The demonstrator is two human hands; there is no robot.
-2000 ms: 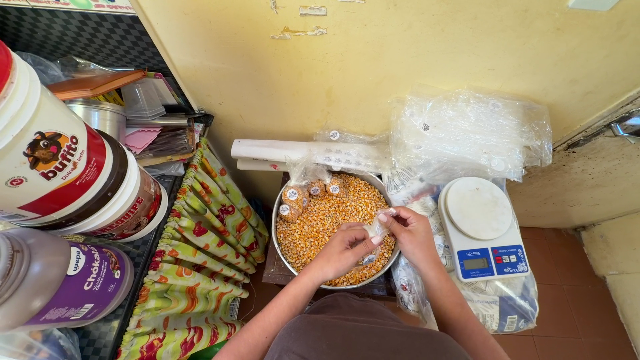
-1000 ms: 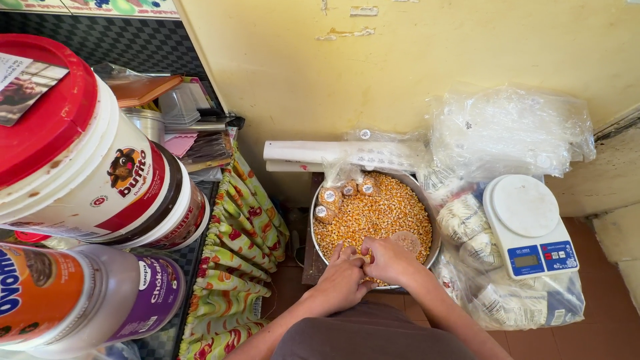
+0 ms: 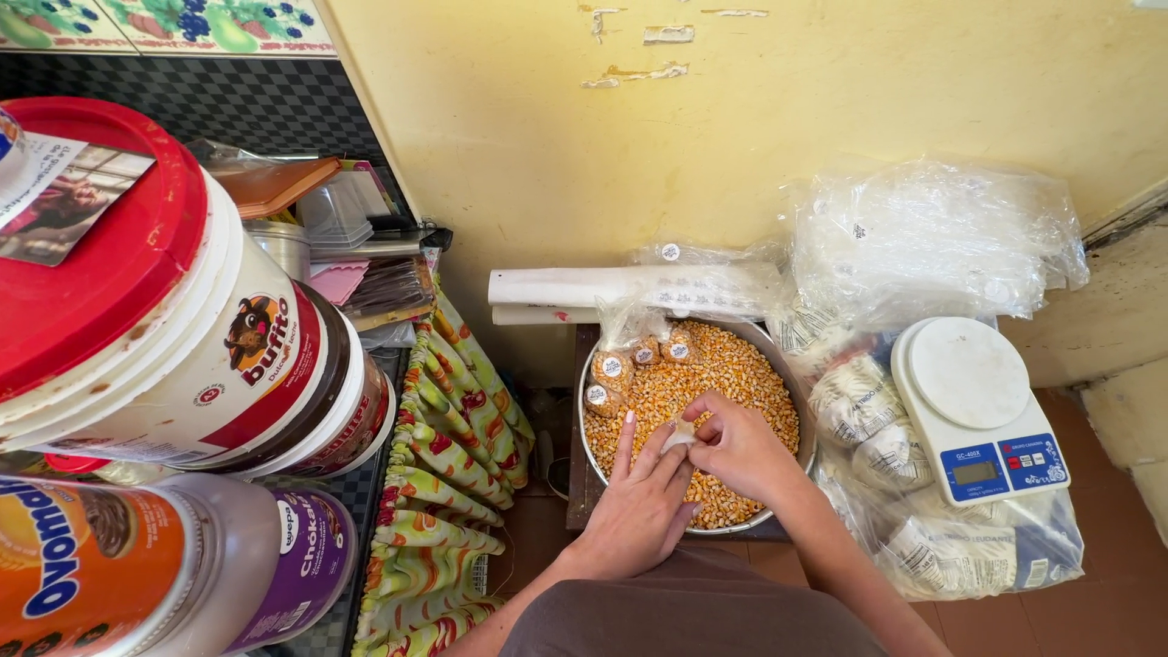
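Observation:
A round metal basin (image 3: 807,429) full of yellow corn kernels (image 3: 739,365) stands in front of me. Over the kernels, my right hand (image 3: 735,447) pinches a small clear plastic bag (image 3: 677,438) between thumb and fingers. My left hand (image 3: 643,502) touches the bag's lower left side, its index finger stretched out; what the bag contains is hidden. Several small filled bags with round white stickers, one of them a bag of kernels (image 3: 679,347), rest at the basin's back left, their clear tops bunched upward.
A digital kitchen scale (image 3: 981,411) sits on a large plastic bag of packets (image 3: 958,557) at right. Behind the basin lie a white roll (image 3: 566,286) and clear plastic bags (image 3: 931,237). Large buckets (image 3: 265,365) and a patterned curtain (image 3: 456,438) are at left.
The view has shifted left. My left hand's fingers, curled close to the right hand a second ago, are now spread beside the small bag.

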